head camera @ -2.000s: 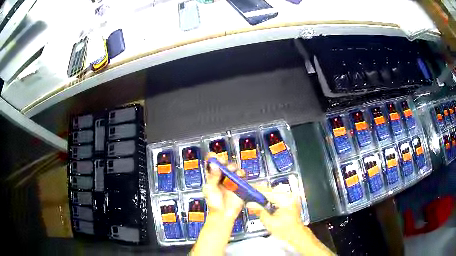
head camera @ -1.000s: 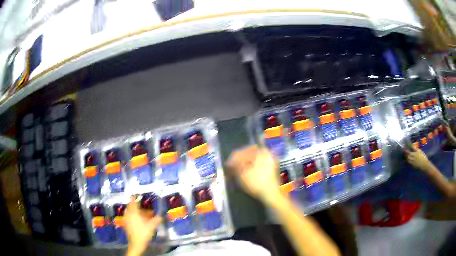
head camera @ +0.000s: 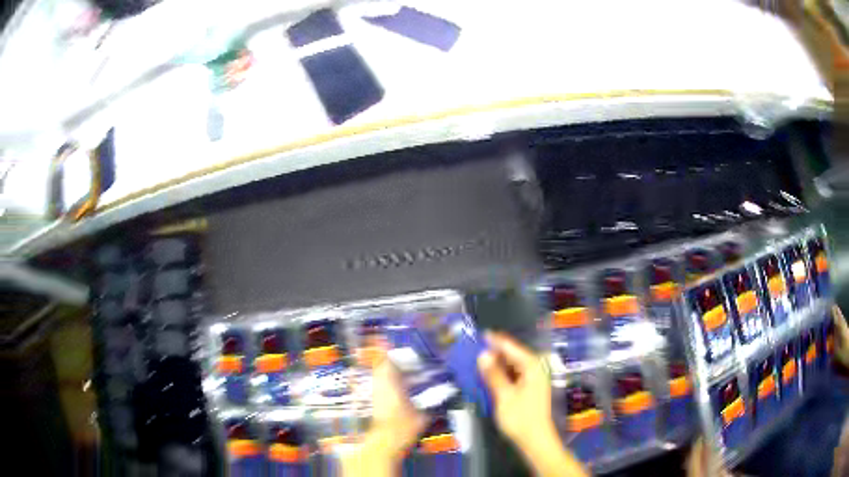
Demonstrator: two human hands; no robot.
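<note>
My left hand (head camera: 396,415) holds a blurred blue keypad phone (head camera: 414,361) over the near clear tray (head camera: 219,377); a whitish patch shows on the phone. My right hand (head camera: 519,391) pinches a plain blue back cover (head camera: 468,365) by its right side, upright beside the phone. Whether phone and cover touch is too blurred to tell. The tray holds two rows of blue phones with orange labels (head camera: 320,356), and my hands hide part of it.
A second clear tray (head camera: 610,373) of phones lies right. A third (head camera: 689,359) overlaps its right part, with another person's hand (head camera: 703,461) at its lower edge. Black trays are at left (head camera: 168,373) and upper right (head camera: 652,196). A white shelf (head camera: 559,56) holds a smartphone (head camera: 343,84).
My hands have come together; the left now holds a phone and the right a blue cover. The blue piece at the upper-right black tray no longer shows. The far-right tray now overlaps its neighbour.
</note>
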